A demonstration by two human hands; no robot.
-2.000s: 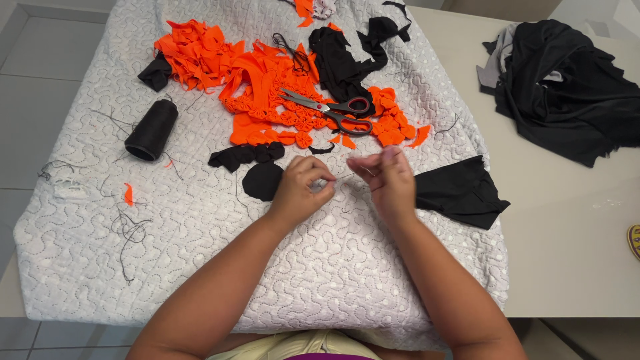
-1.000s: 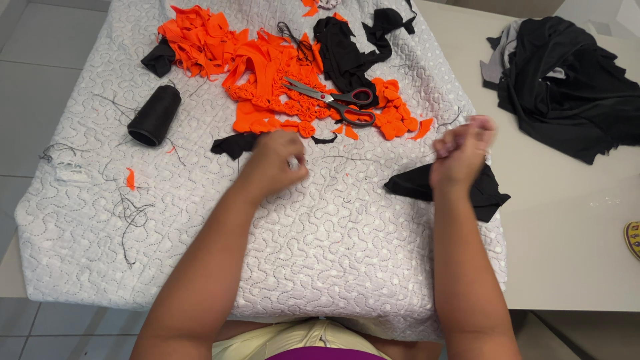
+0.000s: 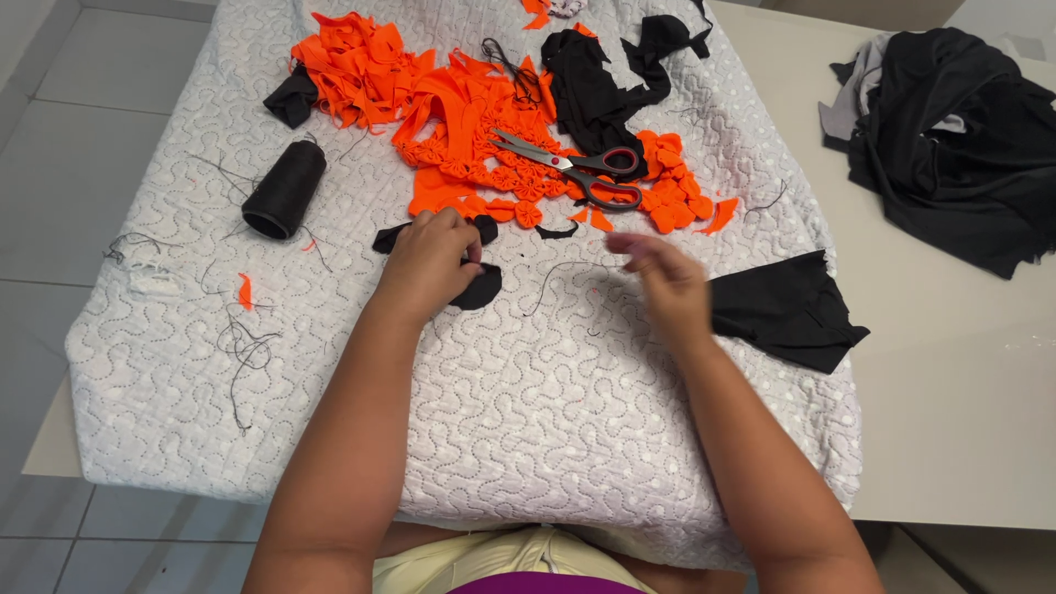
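Note:
My left hand (image 3: 431,262) is closed with thumb and fingertips on a round black fabric piece (image 3: 481,287), which lies on or just above the quilted cover. Other small black pieces (image 3: 487,229) lie beside its fingers. My right hand (image 3: 660,276) is raised at centre right, slightly blurred, its fingertips pinched near a thin dark thread (image 3: 569,264) that trails leftward over the cover; a needle cannot be made out. Orange-and-black handled scissors (image 3: 569,163) rest partly spread on orange fabric flowers (image 3: 511,177), beyond both hands.
A black thread cone (image 3: 285,190) lies on its side at the left, near loose threads (image 3: 247,346). Orange scraps (image 3: 355,70) and black cloth (image 3: 590,87) lie at the back. A black cut piece (image 3: 784,309) is at the right; a dark fabric heap (image 3: 949,140) sits on the bare tabletop.
My right hand has come back left from over the black cut piece. My left hand now has its fingertips on the round black piece, which it hid a second ago.

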